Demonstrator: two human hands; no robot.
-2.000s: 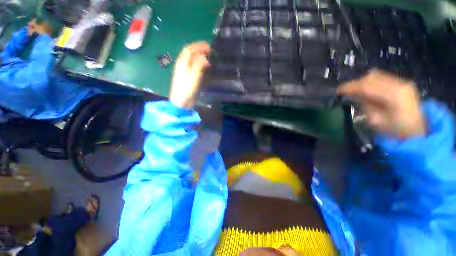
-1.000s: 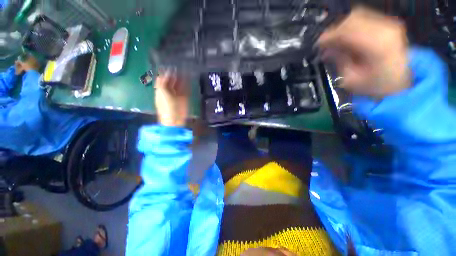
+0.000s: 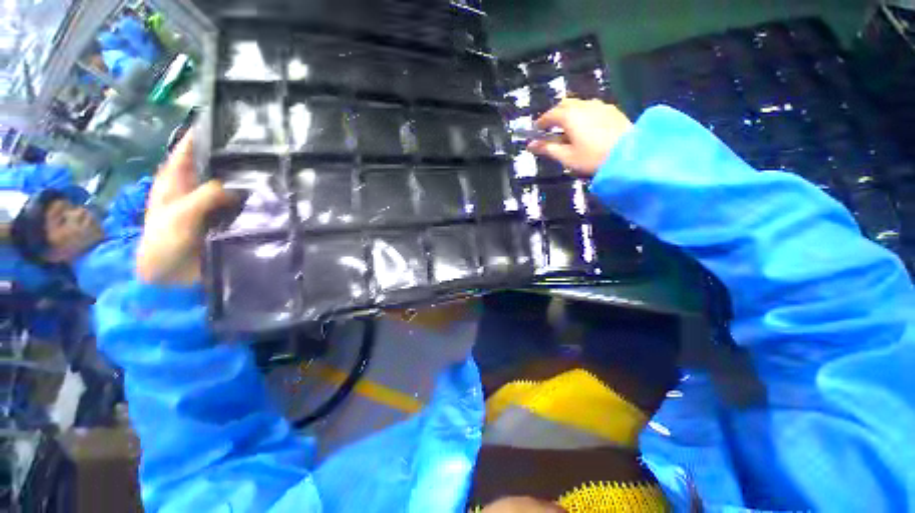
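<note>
A large glossy black tray (image 3: 381,190) with a grid of square pockets is held up and tilted at centre-left. My left hand (image 3: 176,220) grips its left edge, thumb on the front face. A second black tray (image 3: 562,210) lies on the bench, partly hidden behind the held tray's right edge; bright specks show in its pockets, whether parts or glare I cannot tell. My right hand (image 3: 582,137) is over this second tray, with thumb and forefinger pinched on a slim grey strip (image 3: 532,133), perhaps a tool; its exact shape is blurred.
More dark trays (image 3: 773,110) lie on the green bench (image 3: 647,35) at the right. At the far left is a person in blue (image 3: 65,225), partly behind my left arm. A wheelchair wheel (image 3: 351,386) shows below the held tray.
My left hand has moved left with the held tray, which now tilts up towards me and covers the bench's left part. My right hand has moved left and down over the lower tray.
</note>
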